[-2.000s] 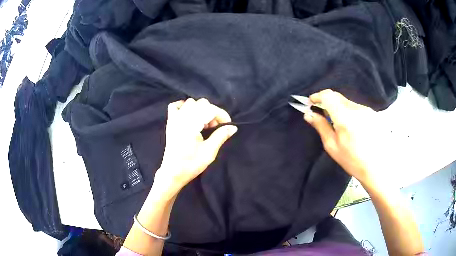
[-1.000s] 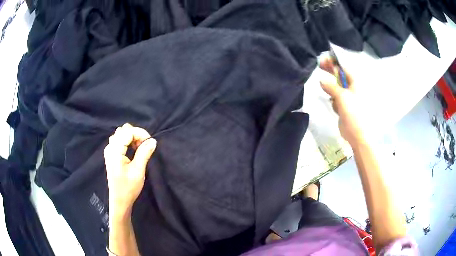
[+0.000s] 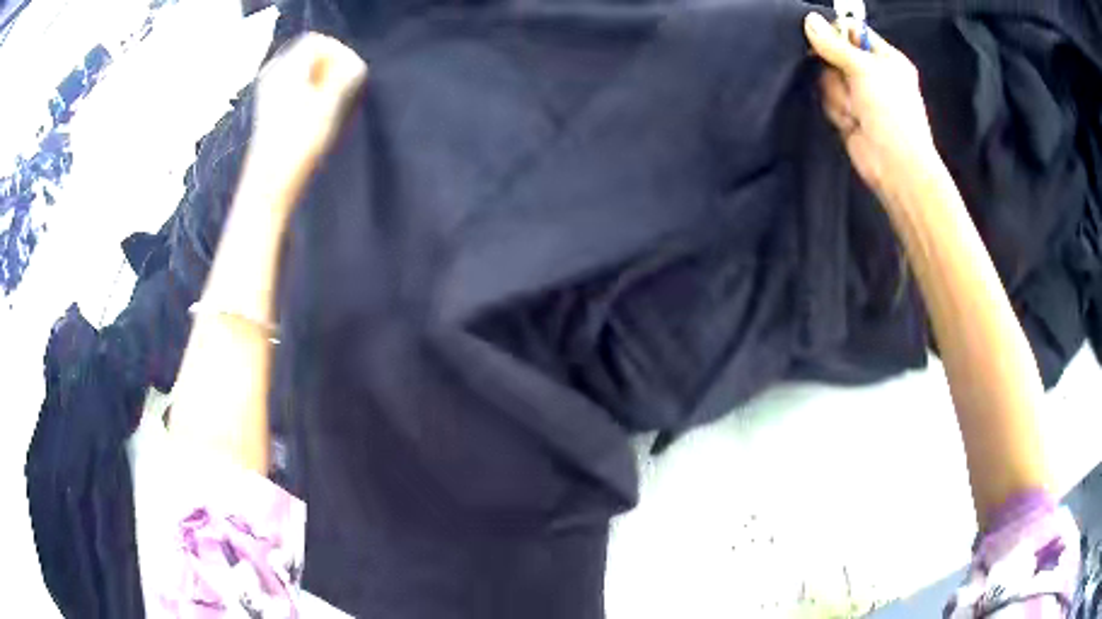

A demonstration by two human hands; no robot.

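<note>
A dark garment [image 3: 483, 399] hangs spread between my two hands, its cloth slightly blurred. My left hand [image 3: 309, 82] is closed at its upper left and grips the cloth there. My right hand [image 3: 873, 97] is at its upper right, fingers bent on the cloth edge. It also holds the thread snips [image 3: 853, 17], whose blue and pale metal parts show at the top edge of the picture. The snips' tips are cut off by that edge. The garment's lower end runs out of the picture at the bottom.
A white table [image 3: 749, 496] shows below and right of the garment. More dark garments [image 3: 1015, 157] lie at the right, and a narrow dark piece [image 3: 85, 460] lies at the left. Blue-and-white patterned cloth [image 3: 54, 169] is at the far left.
Both hands have moved up and the garment is spread out between them. My right hand has come back from beside the garment to its edge. The label is no longer in view.
</note>
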